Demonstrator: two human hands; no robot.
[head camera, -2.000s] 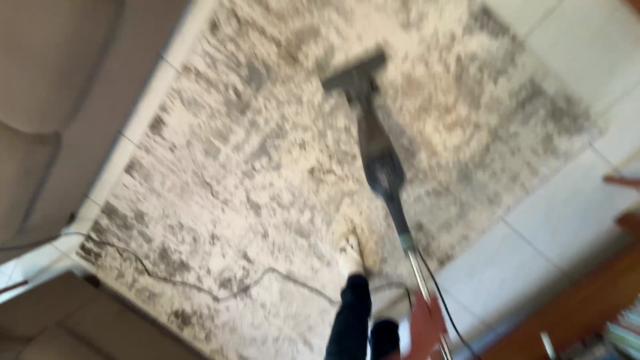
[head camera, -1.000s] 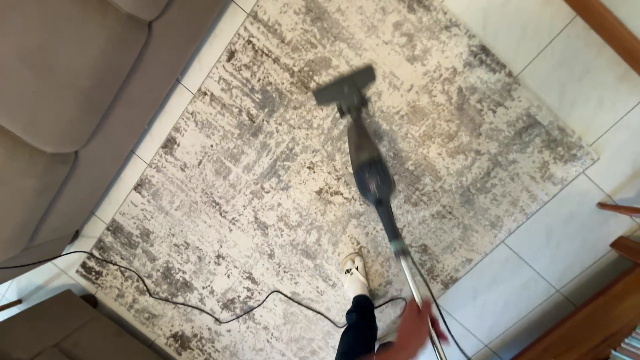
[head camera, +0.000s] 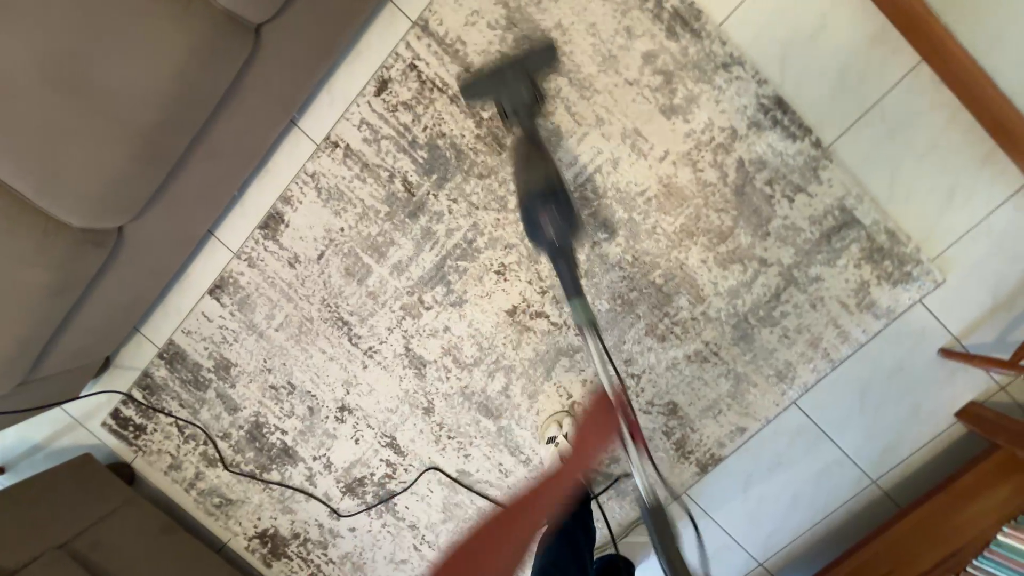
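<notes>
A dark stick vacuum cleaner lies across the middle of the head view, its wide floor nozzle on the mottled grey and cream rug. My left hand, blurred by motion, reaches in from the bottom and is closed around the vacuum's metal tube. A thin black cord runs down beside the tube. The tube's lower end continues into a dark grip cut off at the bottom edge. My right hand is not in view.
A black power cable winds over the rug's lower left. A taupe sofa borders the left, with a brown upholstered piece below it. White floor tiles surround the rug. Wooden furniture stands right. My shoe rests on the rug.
The vacuum's nozzle has moved forward over the rug, away from me. My left hand has moved forward too and shows farther up in the view than a second ago.
</notes>
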